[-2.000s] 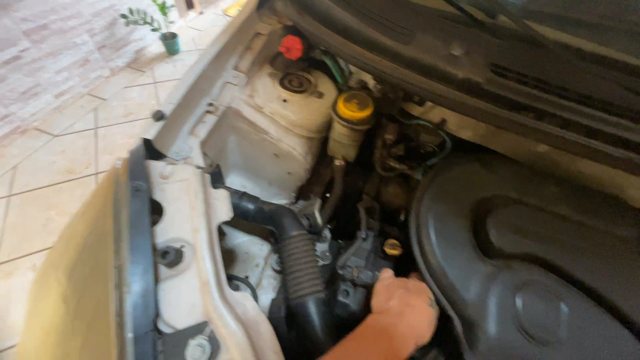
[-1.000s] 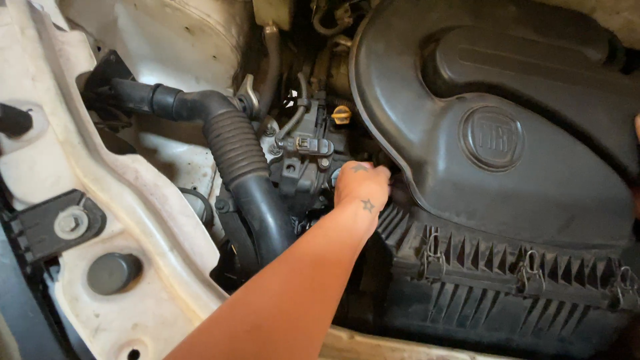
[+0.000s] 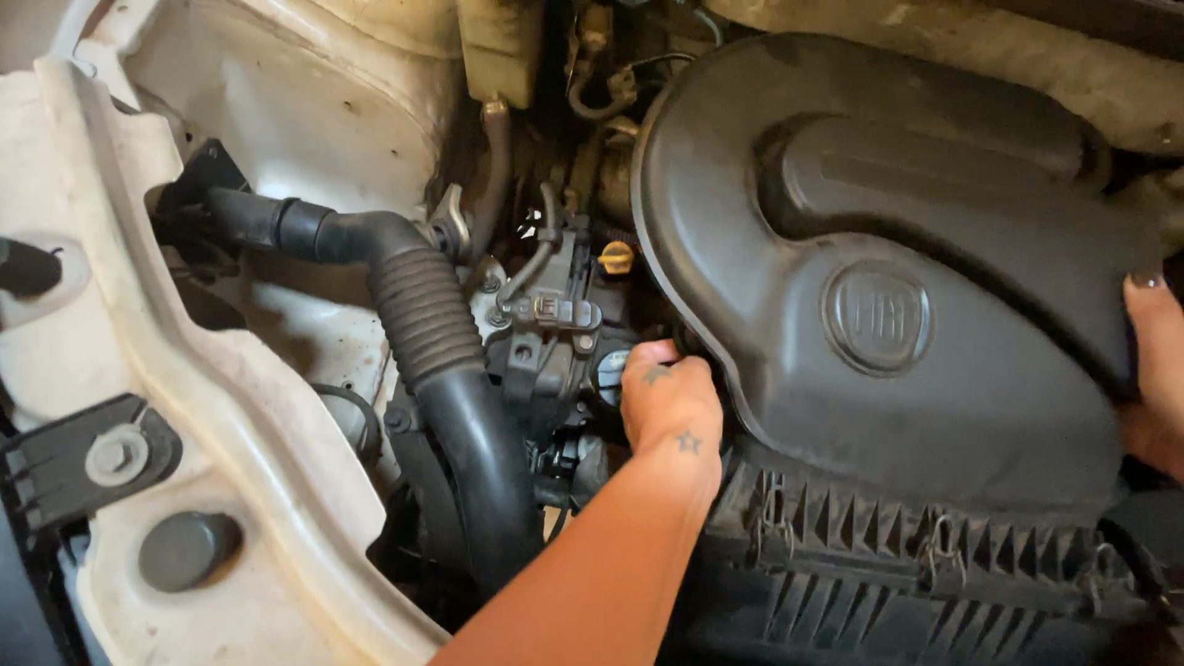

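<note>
My left hand (image 3: 673,393) reaches in at the left edge of the black plastic air filter housing (image 3: 980,407), its fingers hidden under the rim; what they touch cannot be told. Just left of the fingers shows a round cap with a pale label (image 3: 612,375). Above it are a yellow dipstick handle or cap (image 3: 616,258) and a sensor with an electrical connector (image 3: 564,313). At the right edge of the view, my right hand (image 3: 1158,370) is partly visible, with its thumb against the housing's right side.
A black corrugated intake hose (image 3: 427,314) runs down left of my forearm. The cream-painted front body panel (image 3: 222,435) carries a bolted black bracket (image 3: 92,458) and a round rubber stop (image 3: 188,551). Metal clips (image 3: 942,550) line the housing's front. A fluid reservoir (image 3: 499,46) hangs at the top.
The view has moved down and closer to the engine. My left hand has gone from beside the yellow cap to the housing's left edge. My right hand now shows at the right side.
</note>
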